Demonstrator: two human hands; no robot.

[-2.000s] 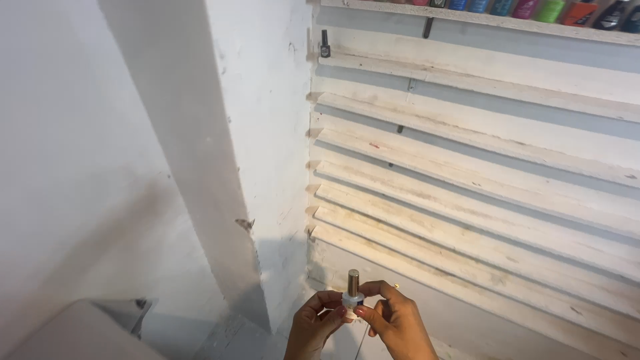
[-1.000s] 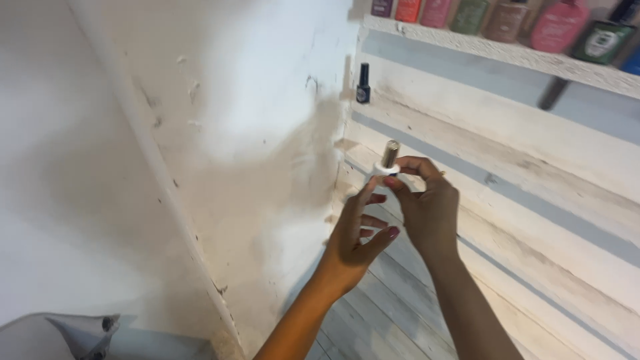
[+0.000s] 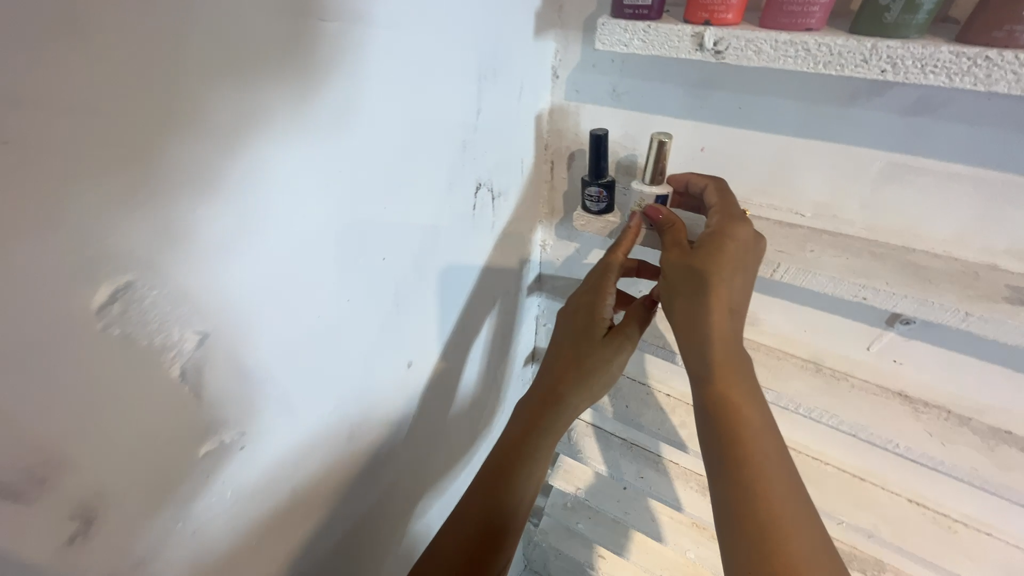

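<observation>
A white nail polish bottle with a shiny gold-toned cap (image 3: 658, 160) stands upright at the shelf, just right of a black nail polish bottle (image 3: 598, 192). Between its thumb and fingers my right hand (image 3: 708, 248) grips the white bottle from the right side. My left hand (image 3: 600, 328) is below and to the left, one fingertip at the bottle's lower part, its thumb near my right wrist; whether it bears any of the bottle's weight I cannot tell. The bottle's base is hidden behind my fingers.
Above runs a rough white shelf (image 3: 768, 56) bearing several polish bottles, among them a purple one (image 3: 638, 8) and an orange one (image 3: 714, 10). A white wall (image 3: 320, 240) with chipped plaster closes off the left. More narrow shelves (image 3: 880, 392) run below.
Both hands have risen from low before the shelves, bringing the white bottle up beside the black one. The view has moved closer to the shelf corner.
</observation>
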